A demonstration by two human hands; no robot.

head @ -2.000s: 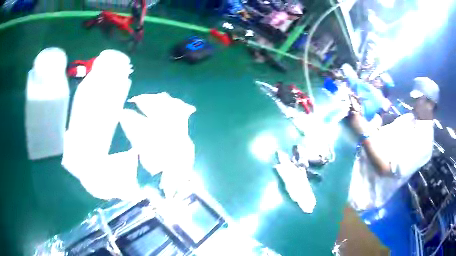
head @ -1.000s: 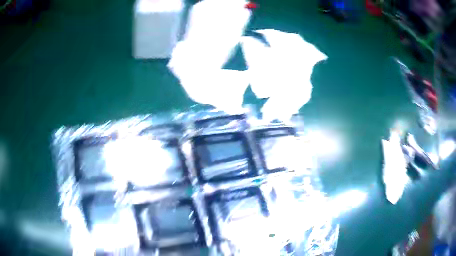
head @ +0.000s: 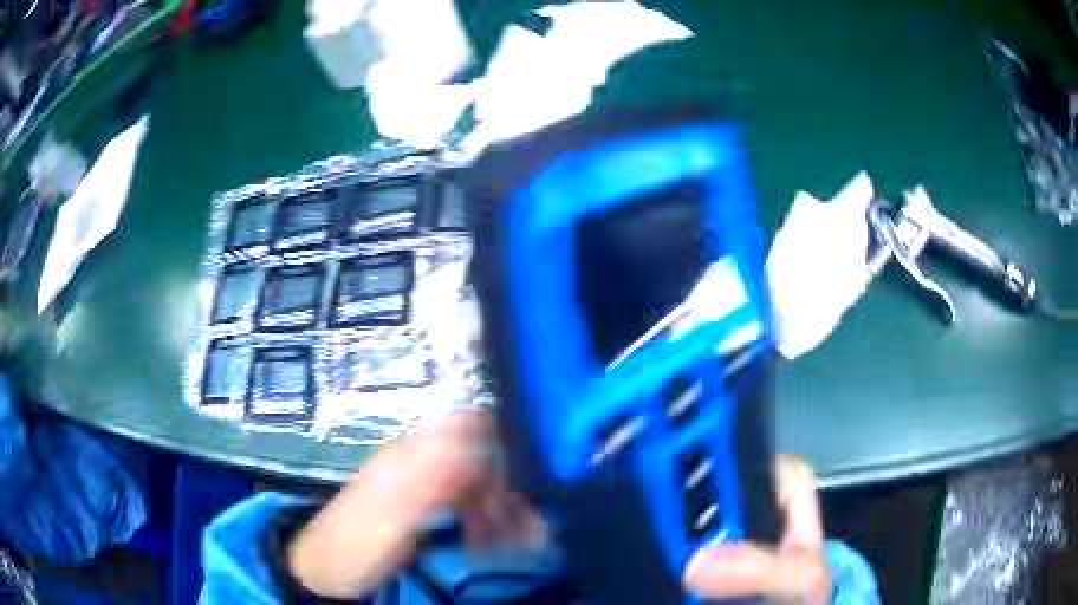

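A handheld tester [head: 644, 414] with a blue face and thick black surround is held up close, screen side facing me, slightly blurred. Its display [head: 644, 272] is a dark recessed rectangle with a bright reflection near its lower corner. My right hand [head: 768, 555] grips the lower right of the tester, thumb over the front by the keys. My left hand [head: 396, 502] is blurred at the tester's lower left edge; its fingertips are unclear, so I cannot tell whether it grips the tester. Behind lies a shiny lens tray [head: 313, 266] with rows of black-bordered lenses.
White wipes [head: 532, 89] lie beyond the tray beside a white block [head: 343, 41]. Another white piece [head: 822, 266] lies right of the tester, beside a silver air blow gun [head: 969, 254]. A white sheet [head: 95, 213] lies left. The green bench edge [head: 922, 455] curves nearby.
The view has turned and drawn back over the bench. Both hands and the tester, absent earlier, are now in front of me. The tester covers the tray's right part.
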